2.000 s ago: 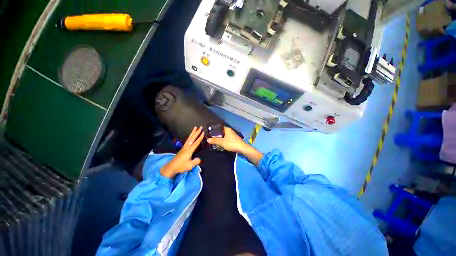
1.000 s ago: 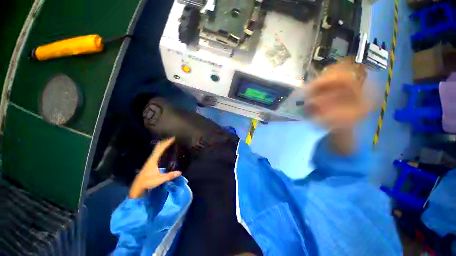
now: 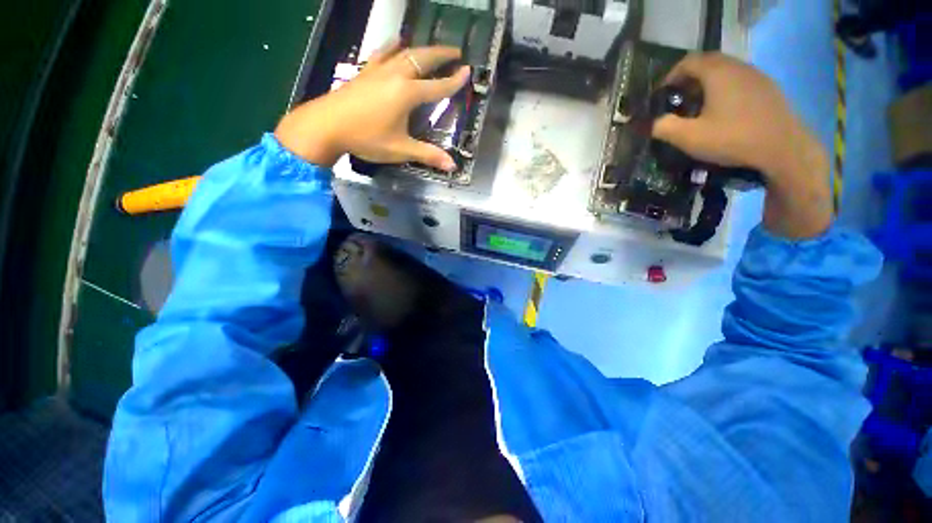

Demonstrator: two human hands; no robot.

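The white machine (image 3: 393,209) has two dark fixtures. My left hand (image 3: 358,110) is over the left fixture (image 3: 485,87), its thumb and index finger at opposite ends of a dark, shiny phone part (image 3: 447,114) lying in the fixture. My right hand (image 3: 731,117) is over the right fixture (image 3: 618,153) and holds a small black part with a round lens-like spot (image 3: 680,99) between thumb and fingers. That part looks like a phone; my fingers hide much of it. The screen (image 3: 511,242) shows green.
A yellow-orange screwdriver (image 3: 158,195) lies on the green bench (image 3: 133,255) at left. A round grey dish (image 3: 155,276) is partly behind my left sleeve. A white block (image 3: 567,31) stands between the fixtures. A red button (image 3: 656,274) is on the front panel. Blue stools are at right.
My left hand has moved up from my lap to the left fixture. My right hand has gone from my lap, past the machine's right front, to the right fixture. The view has shifted.
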